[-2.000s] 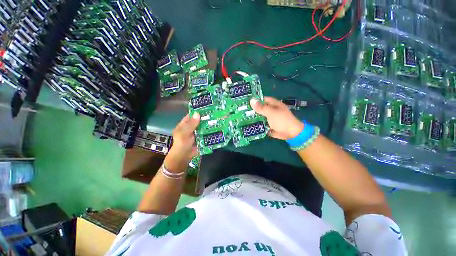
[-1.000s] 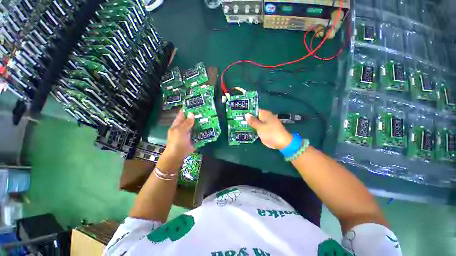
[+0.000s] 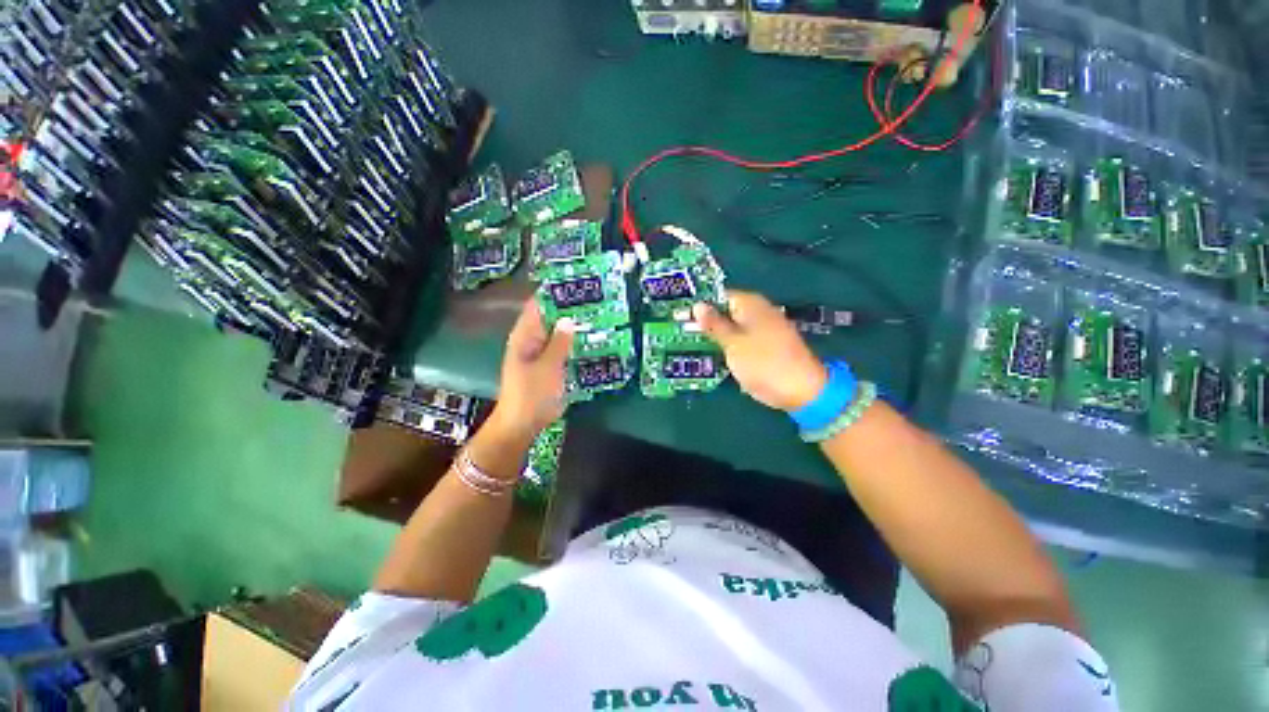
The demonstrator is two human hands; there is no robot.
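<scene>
My left hand (image 3: 536, 365) grips a joined pair of green circuit boards (image 3: 601, 340) with dark displays, one above the other. My right hand (image 3: 759, 351) grips a second joined pair (image 3: 681, 334) just to the right. A narrow dark gap shows between the two pairs. The red power lead (image 3: 633, 223) ends in a white connector by the top of the right pair, and a pale strip curves above it. I cannot tell if the connector is plugged in. More green boards (image 3: 483, 252) lie on the mat behind the left pair.
A black rack (image 3: 123, 181) full of boards stands at left. A clear blister tray (image 3: 966, 299) with single boards lies at right. A power supply (image 3: 821, 39) stands at the back. A small dark stick (image 3: 824, 319) and thin leads lie right of my right hand. An open carton (image 3: 397, 467) sits below the bench edge.
Two seconds ago both hands held one panel of four boards; it is now two separate pairs. Since one second ago the pairs have come closer together.
</scene>
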